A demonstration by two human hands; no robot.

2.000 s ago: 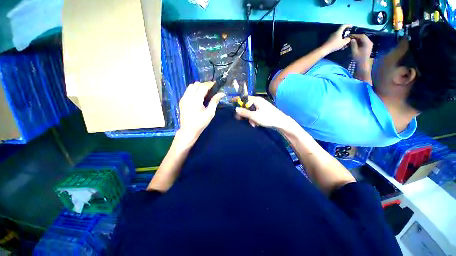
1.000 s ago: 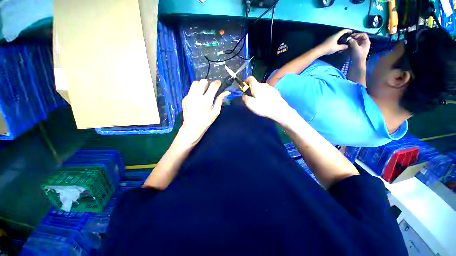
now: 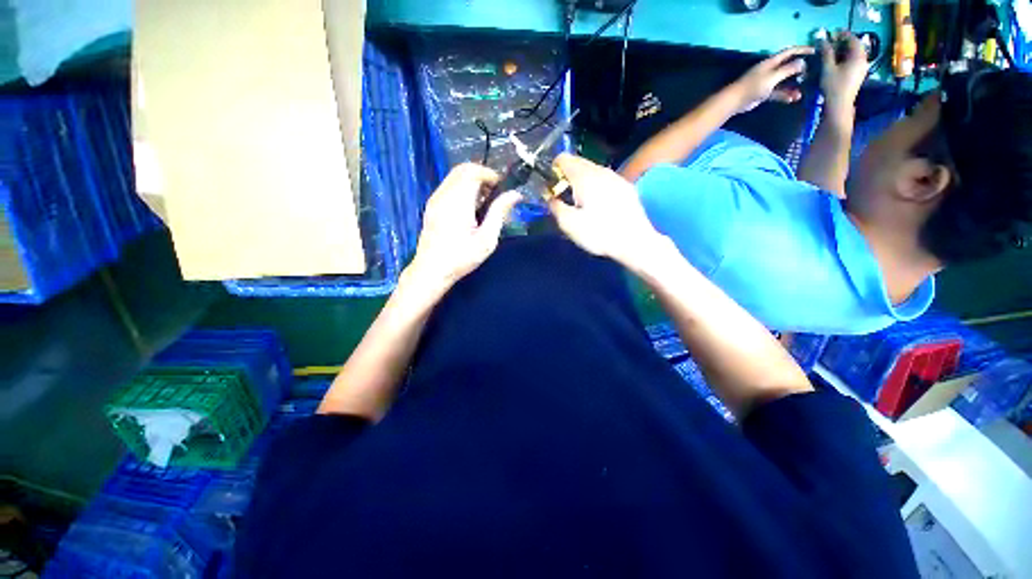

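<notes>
My left hand [image 3: 462, 224] is closed around a dark handle-like object [image 3: 509, 179], from which a thin pale rod points up to the right. My right hand [image 3: 602, 215] grips the pliers [image 3: 558, 183] with yellow-and-black handles. The pale jaws of the pliers cross the rod between my hands. Both hands are above a blue crate [image 3: 493, 85] lined with clear plastic, with small bits in it. A thin black cable [image 3: 543, 100] runs from the bench edge down over this crate. What exactly the left fingers cover is hidden.
A tan cardboard sheet [image 3: 247, 141] lies on blue crates at the left. The teal bench [image 3: 679, 25] runs along the top. A coworker in a blue shirt [image 3: 781, 232] works close on the right. A green crate [image 3: 187, 416] and blue crates stand at lower left.
The pliers and dark-handled object have come together, their tips now crossing. My right hand has moved up from near my lap. The coworker's hands have moved apart and up toward the bench.
</notes>
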